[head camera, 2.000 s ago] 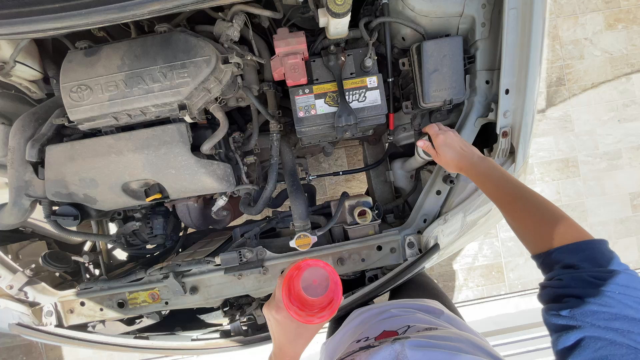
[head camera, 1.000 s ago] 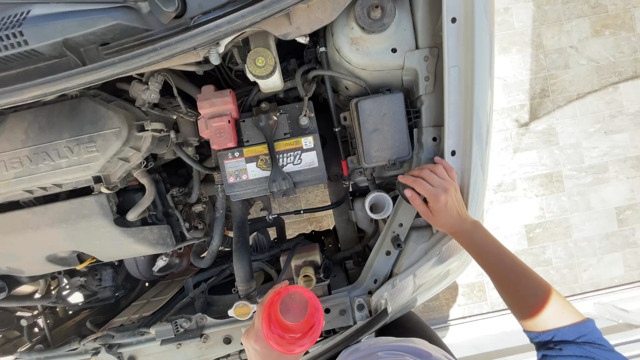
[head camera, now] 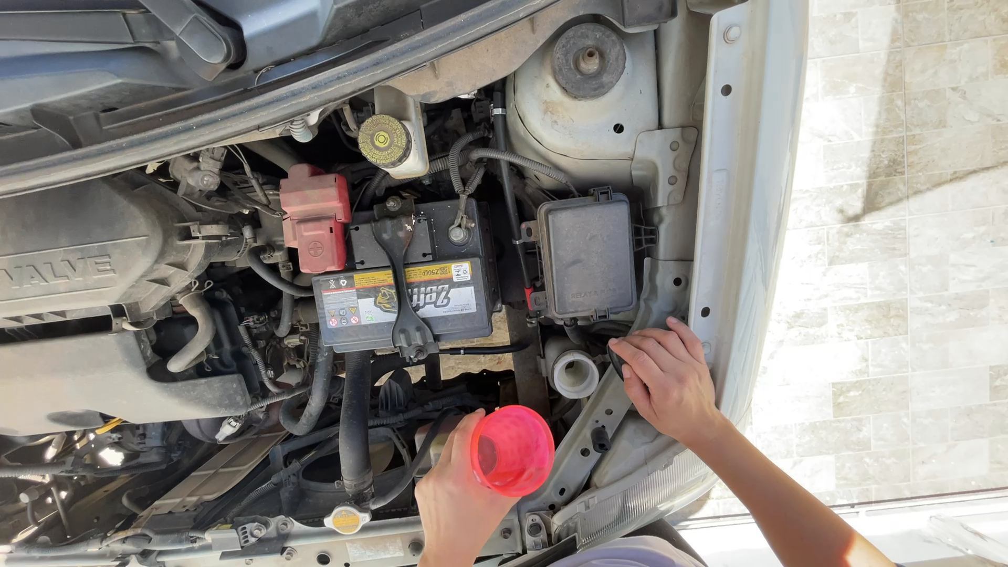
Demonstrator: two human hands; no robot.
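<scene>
My left hand (head camera: 461,492) grips a translucent red plastic cup (head camera: 512,450) over the front of the engine bay, its mouth facing up at the camera. My right hand (head camera: 669,382) rests by the inner edge of the fender, fingers curled over a dark object, probably a cap, that they mostly cover. Just left of those fingers is the uncapped white filler neck (head camera: 575,374) of a reservoir. Above it sits the black fuse and relay box (head camera: 588,256). A car battery (head camera: 405,276) with a dark hold-down bracket is up and left of the cup.
The radiator cap (head camera: 346,519) lies left of my left hand. A brake fluid reservoir cap (head camera: 384,141) and a red terminal cover (head camera: 315,216) are near the battery. Engine covers (head camera: 87,260) fill the left. Outside the fender (head camera: 748,260) is tiled paving (head camera: 906,354).
My right hand has left the filler neck, which it covered two seconds ago; the neck's opening now shows. The red cup has come closer to the neck. The view has shifted right.
</scene>
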